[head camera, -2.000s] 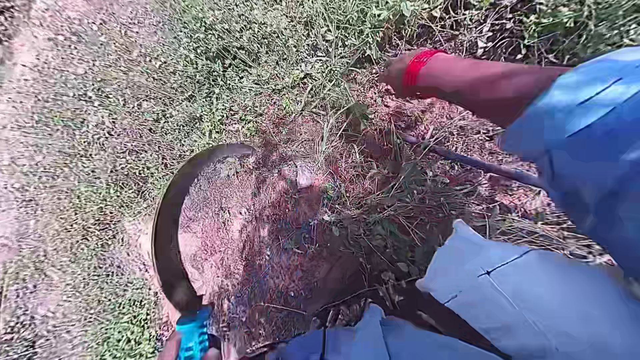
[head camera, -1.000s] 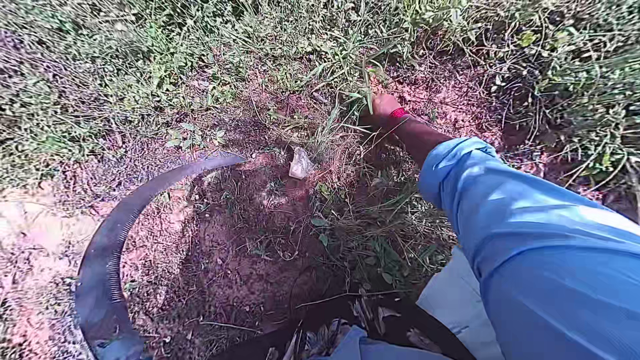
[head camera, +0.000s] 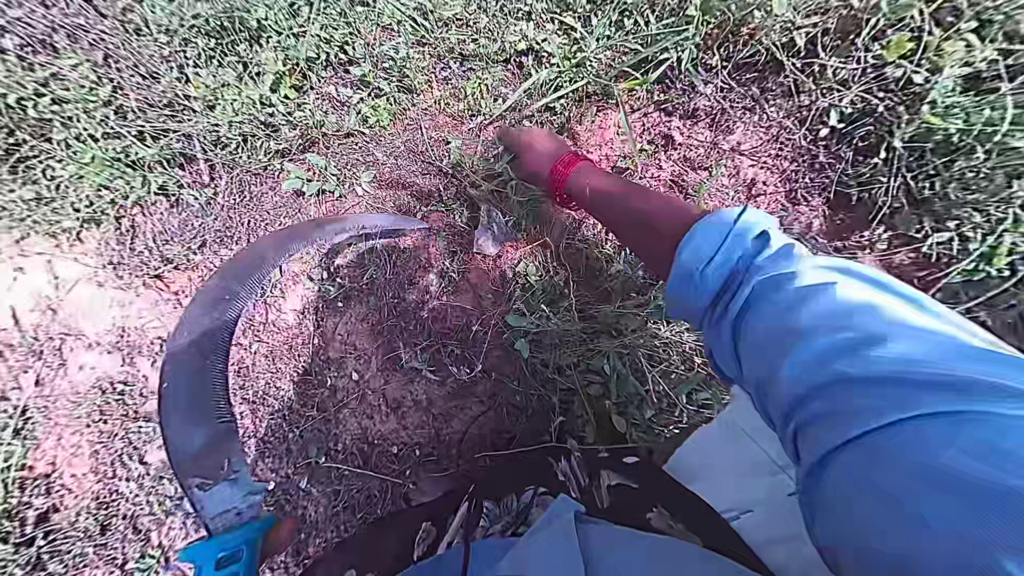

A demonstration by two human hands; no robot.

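Observation:
A curved sickle with a toothed inner edge (head camera: 196, 360) arcs over the ground on the left, its tip pointing right. At the lower left edge, a finger of my left hand (head camera: 278, 538) wraps the sickle's blue handle (head camera: 228, 552); the rest of this hand is out of view. My right hand (head camera: 534, 156), with red bangles at the wrist, is above the soil at upper centre, fingers curled on a blurred tuft of grass (head camera: 512, 196) hanging below it. Just under the tuft lies a pale, whitish lump (head camera: 492, 232), right of the sickle's tip.
Green weeds and grass (head camera: 336, 48) line the top. Tangled stems (head camera: 944, 136) stand at the right. Loose cut or pulled weeds (head camera: 616, 352) lie on reddish soil (head camera: 384, 400) at centre. My clothed legs and dark patterned cloth (head camera: 640, 488) fill the bottom.
Since a second ago my right hand has moved left from beside the taller grass, to above the pale lump. The sickle's blue handle, out of view a second ago, shows again.

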